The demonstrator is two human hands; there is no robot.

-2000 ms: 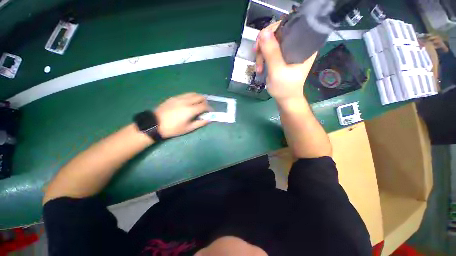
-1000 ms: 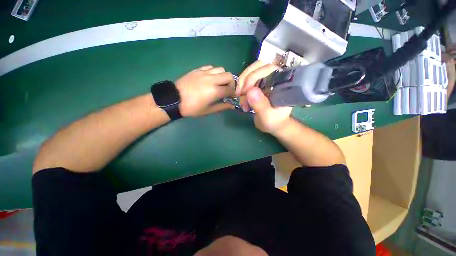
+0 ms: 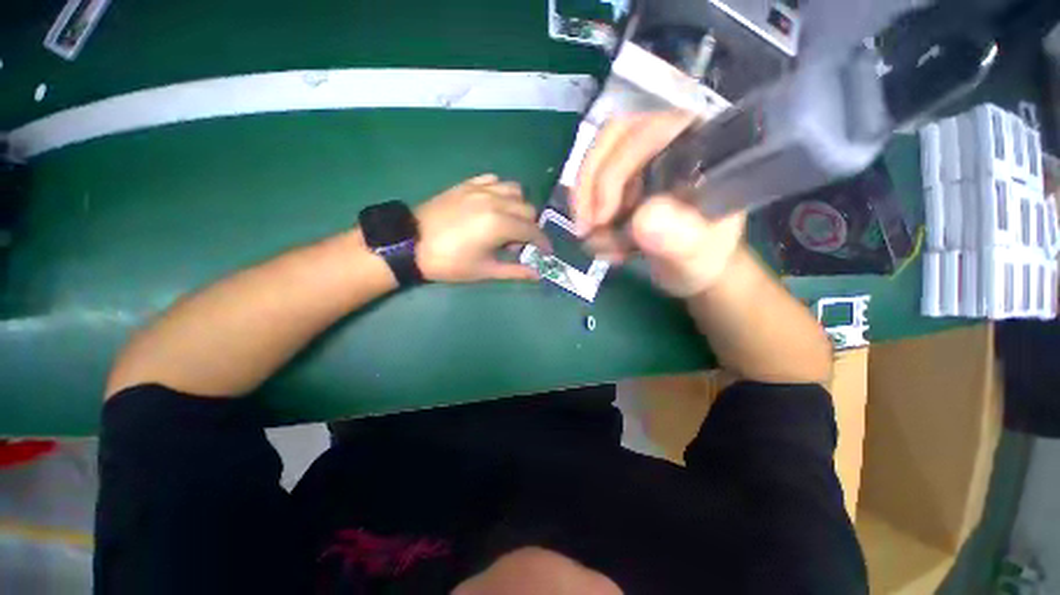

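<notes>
A white housing (image 3: 585,280) with a green circuit board (image 3: 546,266) along one side lies tilted on the green bench. My left hand (image 3: 474,233), with a black watch at the wrist, holds its left edge. My right hand (image 3: 663,209) grips the grey electric screwdriver (image 3: 773,145), which is blurred and above the bench; its tip is hard to make out. A small round white part (image 3: 589,323) lies just below the housing. Whether a screw sits at the tip cannot be seen.
The screw feeder (image 3: 668,72) stands behind my right hand. A cooling fan (image 3: 819,227), a single housing (image 3: 843,321) and stacked white housings (image 3: 988,215) are at the right. Another housing (image 3: 579,23) lies at the back. A cardboard box (image 3: 918,442) is below the bench edge.
The screwdriver went from the feeder to the housing, then lifted up and right from it. The housing moved right and turned. The small white part now shows below it.
</notes>
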